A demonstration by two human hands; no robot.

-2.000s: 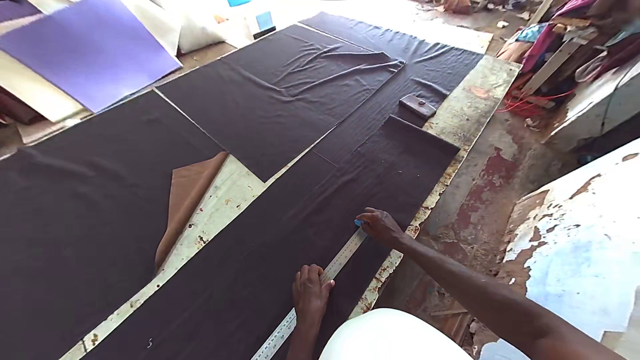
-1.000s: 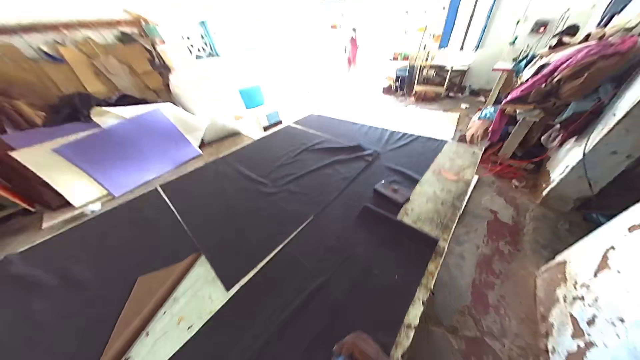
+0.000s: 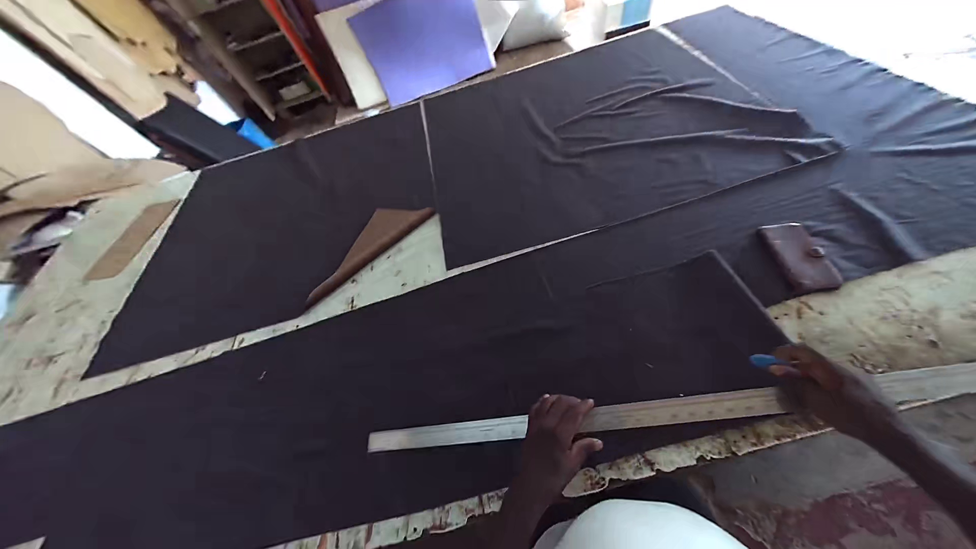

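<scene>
A long metal ruler (image 3: pixel 686 409) lies across the dark cloth (image 3: pixel 343 412) near the table's front edge. My left hand (image 3: pixel 558 435) rests on the ruler, fingers over its far edge and thumb apart. Farther right, my right hand (image 3: pixel 816 381) grips a small blue object (image 3: pixel 765 361), perhaps a marker or chalk, above the ruler. Beyond that hand, a dark brown leather wallet (image 3: pixel 801 258) with a snap sits on the cloth. Another dark cloth piece (image 3: pixel 229 252) has one corner folded over, showing its brown underside (image 3: pixel 366 255).
The worn, pale table top (image 3: pixel 900 320) shows along the front and at the left. A brown strip (image 3: pixel 133 240) lies on its left end. Purple sheets (image 3: pixel 423 46) and shelves (image 3: pixel 267 57) stand behind the table. Wrinkled cloth (image 3: pixel 686 130) covers the far right part.
The view has swung to the left. Two seconds ago both hands were at the ruler; one second ago the ruler was out of view, and now both hands are at it again.
</scene>
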